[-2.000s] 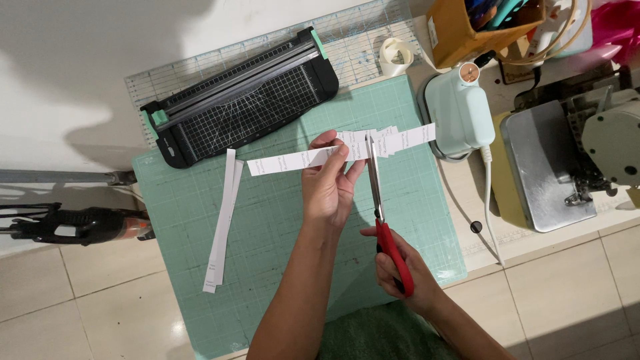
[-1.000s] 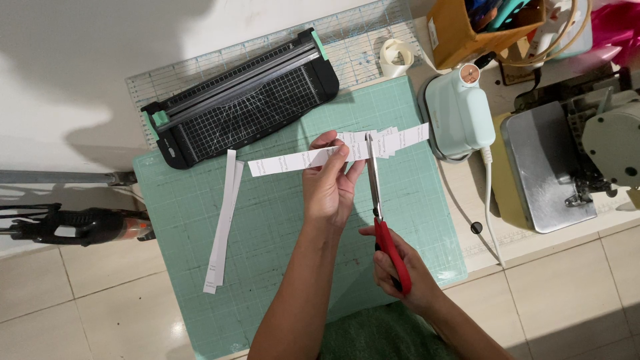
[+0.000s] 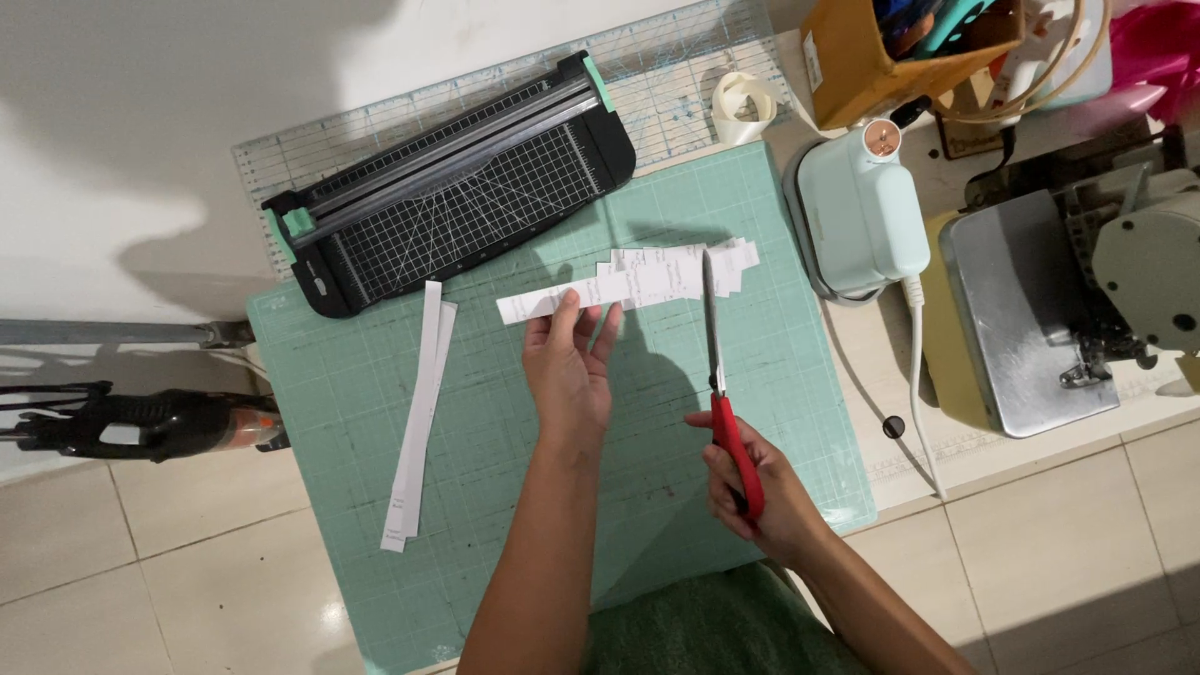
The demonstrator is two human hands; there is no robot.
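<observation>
My left hand (image 3: 570, 361) pinches a printed white paper strip (image 3: 539, 302) between thumb and fingers, over the cutting mat. The strip's right part meets a row of small overlapping paper pieces (image 3: 656, 272); whether these lie on the mat or are held cannot be told. My right hand (image 3: 759, 487) grips red-handled scissors (image 3: 736, 450), their blades pointing up across the right part of the pieces and looking nearly closed. Left of my left hand, long paper strips (image 3: 422, 412) lie crossed on the green cutting mat (image 3: 337, 469).
A black paper trimmer (image 3: 469, 187) and a clear ruler (image 3: 694, 84) lie along the back. A roll of white tape or ribbon (image 3: 745, 108) sits by an orange-brown box (image 3: 844, 66). On the right are a pale green mini iron (image 3: 858, 211) with its cord and a sewing machine (image 3: 1148, 262).
My left hand has moved left along with the strip it pinches. The strip's left end is now nearer the crossed strips' right side in relation to my fingers; my right hand keeps the scissors.
</observation>
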